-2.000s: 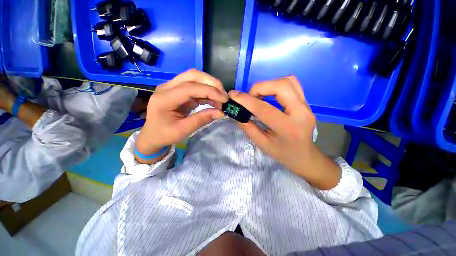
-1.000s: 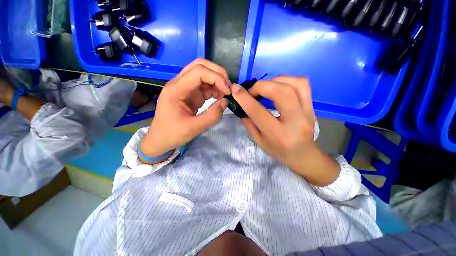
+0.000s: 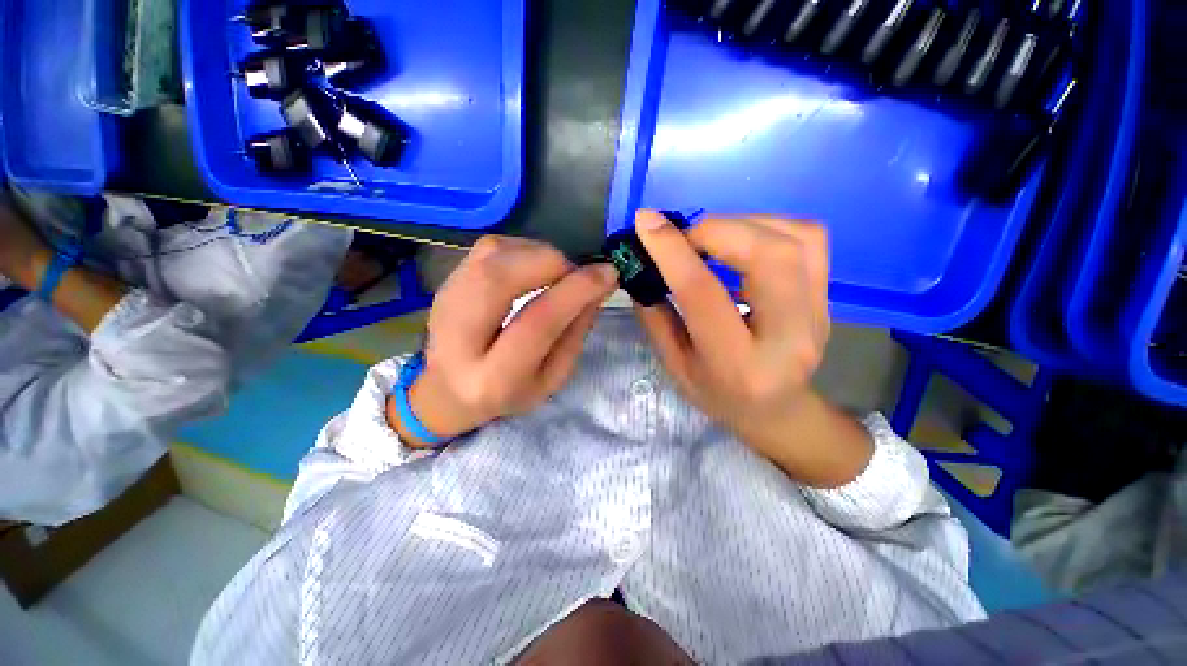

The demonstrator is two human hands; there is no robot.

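Note:
A small black adapter housing (image 3: 647, 276) is held above my lap at the bench edge. A green circuit board (image 3: 626, 262) shows in its end, facing left. My right hand (image 3: 749, 306) grips the housing between thumb and fingers. My left hand (image 3: 510, 332) has its thumb and fingertips pinched together at the housing's left end, by the board. A thin dark line runs near the left fingertips; whether they pinch it is unclear. A short thin blue or dark piece sticks out at the housing's upper right.
The left tray (image 3: 456, 208) holds several loose black units (image 3: 306, 117). The right tray (image 3: 911, 306) has rows of black units (image 3: 911, 46) at its far side. Stacked blue trays (image 3: 1100, 312) stand far right. A clear box (image 3: 154, 59) and another person's arm (image 3: 78, 286) are at left.
My left hand has moved down and back a little from the housing, its fingers now pinched. The housing has turned so the green board shows more clearly than a second ago.

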